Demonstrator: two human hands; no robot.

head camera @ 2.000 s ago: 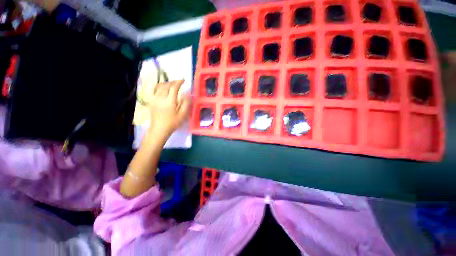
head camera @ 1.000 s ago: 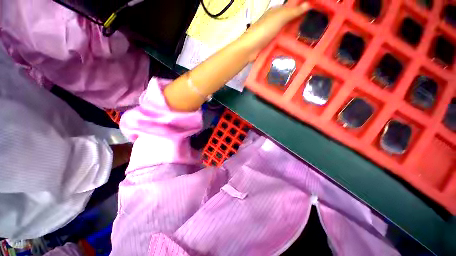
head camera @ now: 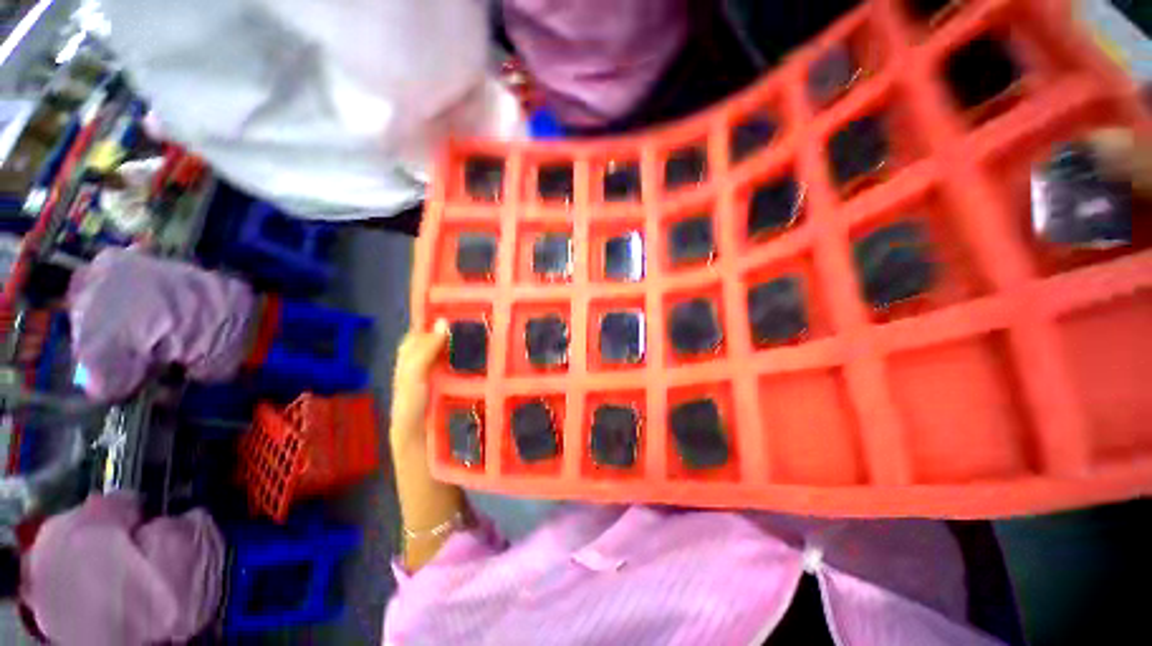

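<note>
A large red-orange watch tray (head camera: 809,423) is held up in front of me over my lap, its right part bent upward. Dark square smartwatch units (head camera: 547,341) sit in most pockets; several pockets at the lower right are empty. My left hand (head camera: 417,379) grips the tray's left edge, the thumb over the rim and the other fingers hidden or blurred. At the right picture edge my right hand (head camera: 1122,158) shows only as blurred fingers at a unit in the tray's upper right; whether they grip the tray or the unit cannot be told.
People in white (head camera: 291,101) and pink (head camera: 594,57) are close beyond the tray. At the left are two more people in pink (head camera: 158,322), blue stools (head camera: 284,581) and red-orange trays (head camera: 310,454) in the aisle. A strip of dark green bench shows at the lower right.
The tray has left the bench and swung to the left over the aisle. My left hand now holds its left edge. The view has turned left, and the papers are out of view.
</note>
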